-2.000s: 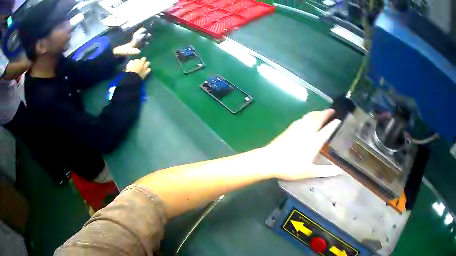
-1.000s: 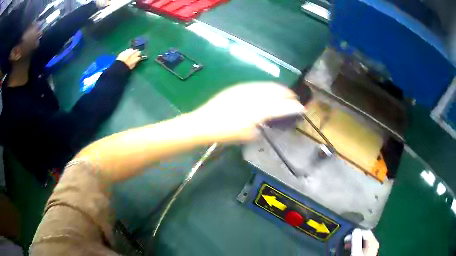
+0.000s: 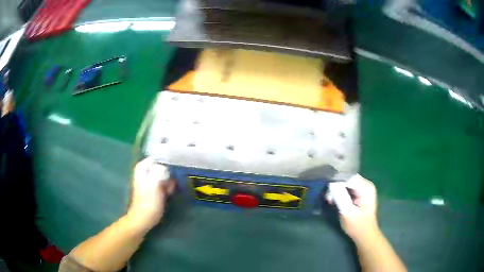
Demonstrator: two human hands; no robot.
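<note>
The press's blue base [image 3: 313, 204] faces me, with a red knob [image 3: 245, 200] between yellow arrows. My left hand [image 3: 150, 188] is at its left front corner and my right hand [image 3: 358, 201] at its right front corner. The fingers are curled in against the sides, with pale coverings on some fingertips; what they touch is hidden. The silver press table [image 3: 239, 127] lies between. Behind it is the yellow nest [image 3: 265, 74] on an orange plate [image 3: 332, 99]. The grey upper platen [image 3: 265, 29] overhangs its back. Blur hides whether a housing lies in the nest.
A phone housing [image 3: 100, 76] lies on the green mat at left, with a smaller blurred dark part [image 3: 57, 77] beyond it. A red tray [image 3: 55, 17] is at the far left. A coworker's dark sleeve [image 3: 18, 186] is at the left edge. A thin cable [image 3: 141, 130] runs left of the press.
The view has swung to face the press. My left hand held a housing over the press table and is now at the base's left corner without it. My right hand is still at the right corner.
</note>
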